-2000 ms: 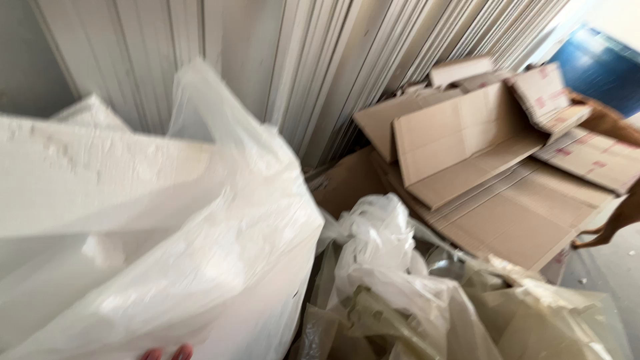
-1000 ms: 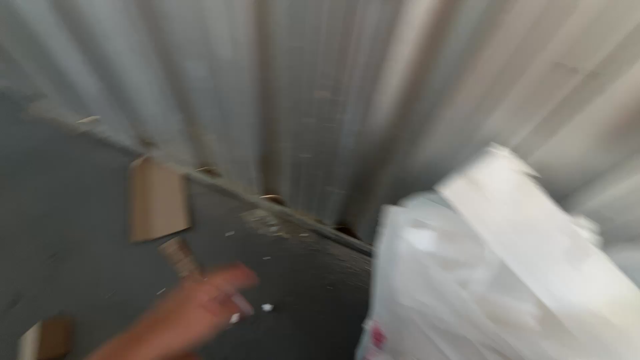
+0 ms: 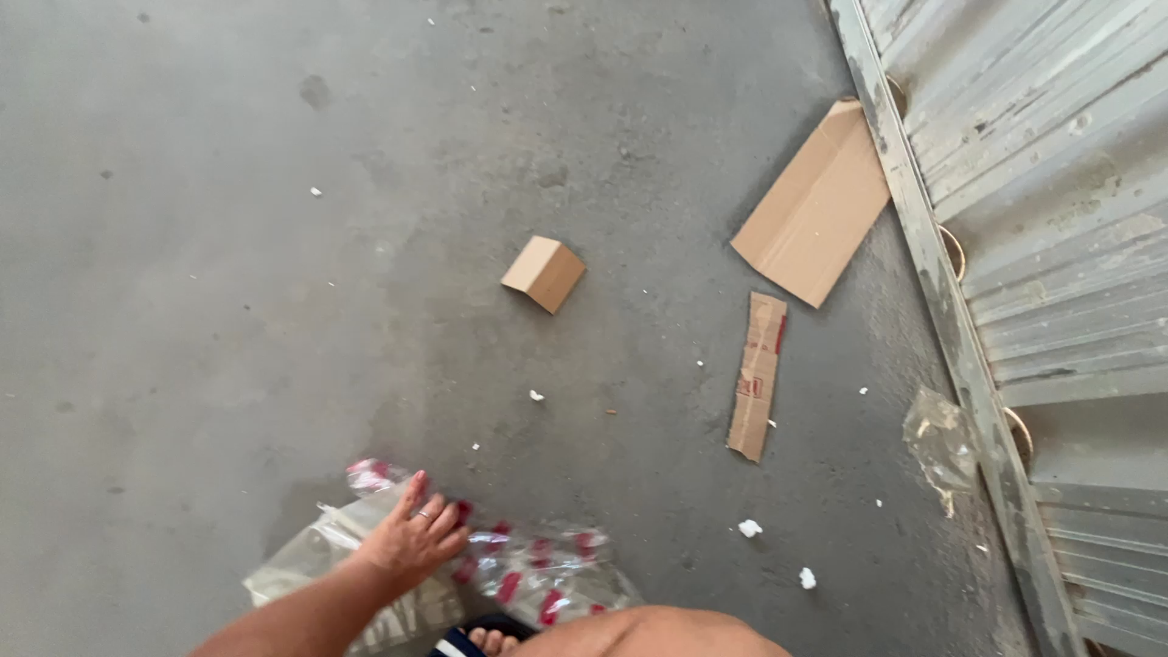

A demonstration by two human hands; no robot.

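Observation:
My left hand (image 3: 415, 538) reaches in from the bottom left, a ring on one finger. Its curled fingers grip clear plastic film with red print (image 3: 538, 570), which bunches on both sides of them; the fingertips are partly hidden. Under and beside that hand lies a pale, translucent plastic bag (image 3: 315, 552) on the floor. My right hand is out of view. Farther off on the grey floor are a small folded cardboard piece (image 3: 545, 274), a narrow cardboard strip with red print (image 3: 757, 379) and a larger flat cardboard piece (image 3: 812, 205) against the wall's base.
A corrugated metal wall (image 3: 1086, 301) with a bottom rail (image 3: 949, 347) runs down the right side. Crumpled clear plastic (image 3: 940, 438) lies by the rail. White foam crumbs (image 3: 750, 528) dot the floor. A sandalled foot (image 3: 488, 639) and a bare knee (image 3: 648, 631) are at the bottom edge.
The view has swung from the stacked cardboard and white bags down to the floor. My left hand, blurred over the floor one second ago, is now at the red-printed film.

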